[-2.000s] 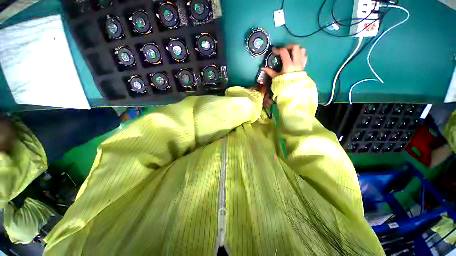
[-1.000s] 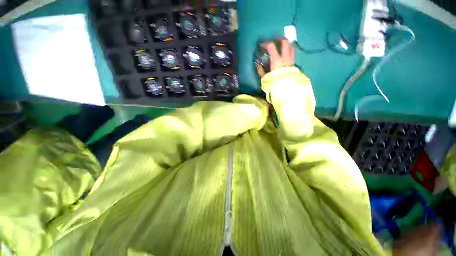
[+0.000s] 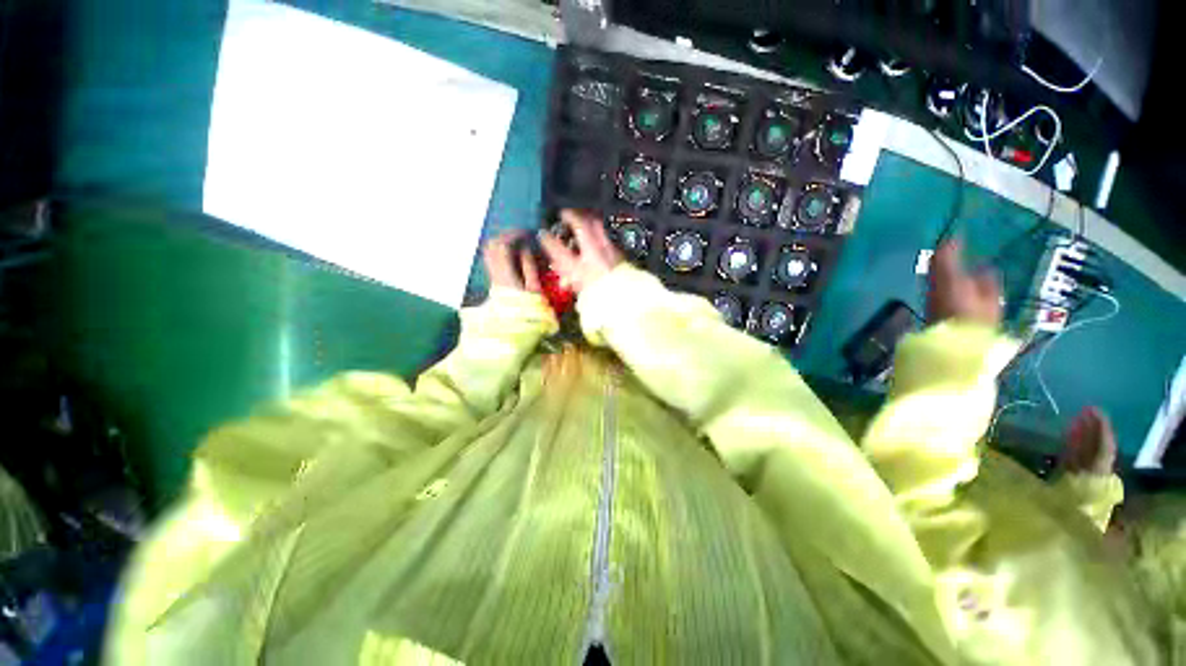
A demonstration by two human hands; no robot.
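Observation:
My left hand [image 3: 514, 264] and my right hand [image 3: 585, 247] are close together at the near left corner of the black compartment tray [image 3: 581, 159]. Their fingers are around a small dark unit with a bright red glow [image 3: 557, 289]; its shape is mostly hidden by the fingers and blur. Round black units [image 3: 698, 193] with shiny rings sit in the tray's square pockets. Some pockets at the tray's left side hold none.
A large white sheet [image 3: 358, 150] lies left of the tray. On the right, a neighbouring person's hand [image 3: 965, 286] is above the bench near a dark block [image 3: 884, 341]. A power strip [image 3: 1060, 286] and cables lie beyond. More dark trays and units are past the pale rail [image 3: 897, 133].
The view has turned left, so the tray appears farther right. My right hand has moved from right of the tray to its left corner. My left hand, earlier mostly hidden, now shows beside it.

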